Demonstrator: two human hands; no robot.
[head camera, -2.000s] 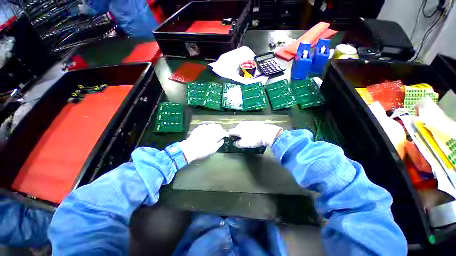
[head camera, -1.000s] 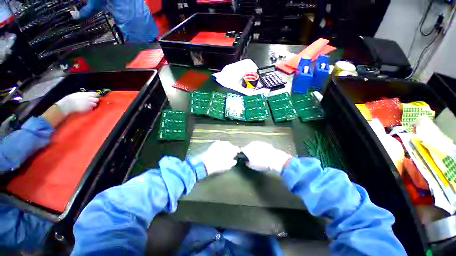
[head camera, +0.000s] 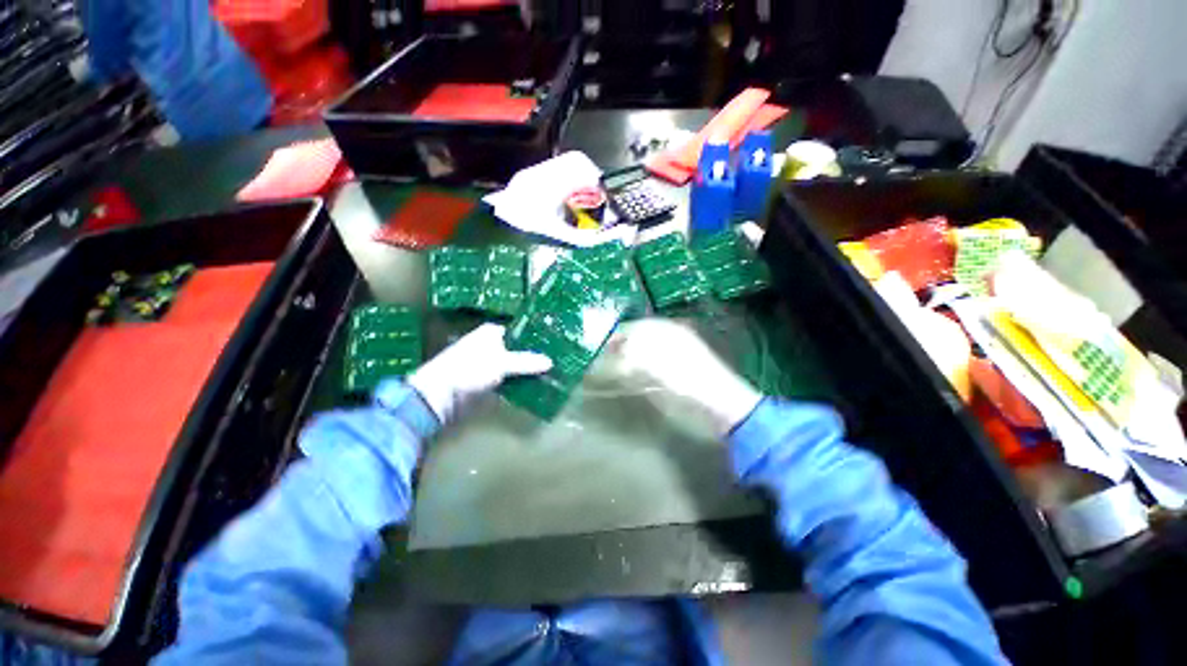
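Observation:
My left hand (head camera: 471, 370), in a white glove, grips the lower left side of a green PCB panel (head camera: 562, 336), thumb on top. The panel is tilted above the shiny grey-green work mat (head camera: 573, 475). My right hand (head camera: 670, 367), also gloved and blurred, is at the panel's right side; whether it touches the panel or holds anything cannot be told. More green panels (head camera: 670, 271) lie in a row behind the mat, and one green panel (head camera: 383, 347) lies to its left.
A black tote (head camera: 306, 260) with red liner and small boards stands at left. A black supplies bin (head camera: 898, 371) stands at right. Behind are another black tote (head camera: 443, 150), blue holders (head camera: 715, 195), a calculator (head camera: 638, 197) and a tape roll (head camera: 586, 206). A person's blue sleeve (head camera: 195, 72) shows at upper left.
My hands were together on a small dark piece; now they are apart with a large green panel at my left hand. Another person's gloved hand has left the left tote, where more small boards show.

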